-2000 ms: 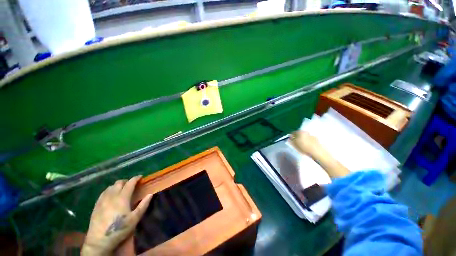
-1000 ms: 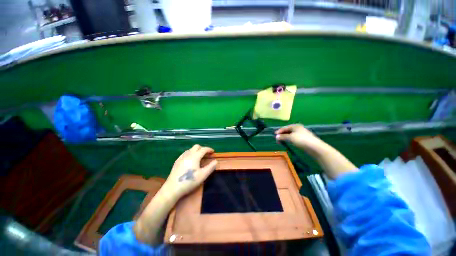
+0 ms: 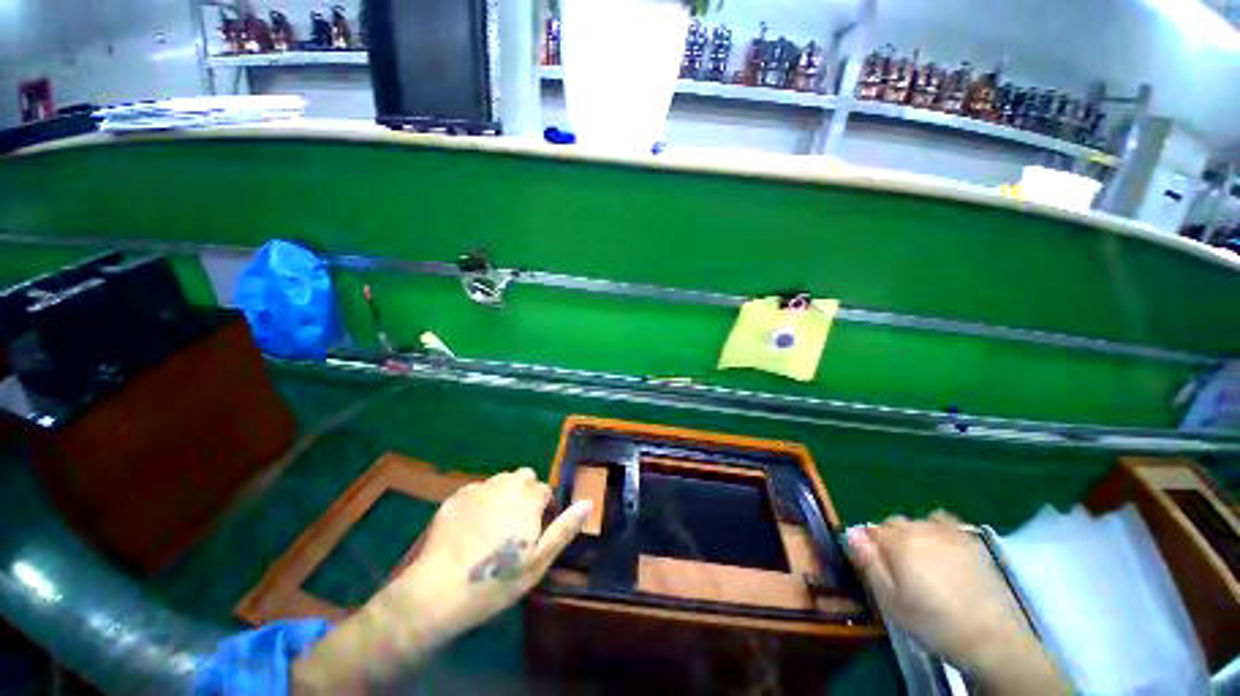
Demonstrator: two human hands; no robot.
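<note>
A wooden housing (image 3: 680, 653) stands in front of me. A black gasket frame (image 3: 619, 544) lies on its top, inside the orange-brown rim. Pale wood and a dark central rectangle (image 3: 714, 514) show through its openings. My left hand (image 3: 496, 544) grips the housing's left rim, with the thumb over the edge at the gasket and the other fingers bent. My right hand (image 3: 932, 578) is at the housing's right rim, over the near edge of the sheet stack. It is blurred with bent fingers; whether it holds anything cannot be told.
A loose wooden frame (image 3: 360, 510) lies left. Beyond it stands a brown housing (image 3: 170, 442) with black units (image 3: 102, 326). White sheets (image 3: 1101, 585) and another housing (image 3: 1169, 524) are at right. A blue bag (image 3: 288, 302) and yellow card (image 3: 778, 340) hang on the green backboard's rail.
The view has turned left from the sheets to the housing. The black gasket, earlier lifted near my right hand, now lies on the housing. My right hand has come down to the right rim.
</note>
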